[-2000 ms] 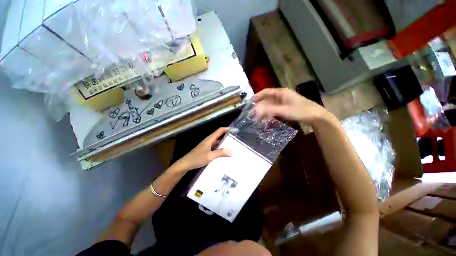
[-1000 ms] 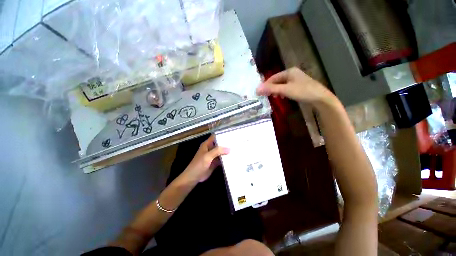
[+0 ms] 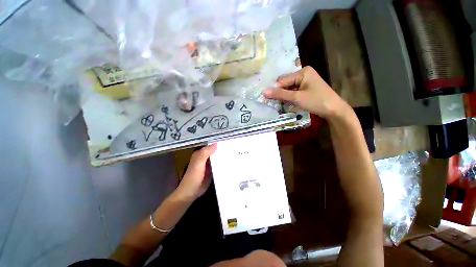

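A white product box (image 3: 250,182) hangs below the sealing jaw (image 3: 209,136), its upper end against the jaw, its hanging tab at the bottom. My left hand (image 3: 197,169) holds the box by its left edge. My right hand (image 3: 297,93) pinches clear film (image 3: 257,95) between thumb and fingertips above the jaw's right end, over the grey plate with doodled hearts (image 3: 180,125). The cream-yellow heat sealer (image 3: 237,69) stands behind the plate, partly covered by loose clear film.
Bagged boxes in loose film (image 3: 146,31) are piled on the sealer. A grey machine with a ribbed bed (image 3: 436,44) is at upper right. A brown carton (image 3: 430,182) holds crumpled film (image 3: 399,187). A black box (image 3: 450,140) and red plastic stool (image 3: 459,208) are at right.
The box was tilted in my left hand, then came up to the jaw and now hangs nearly straight. My right hand moved from the bag's loose end to above the jaw. The view shifted.
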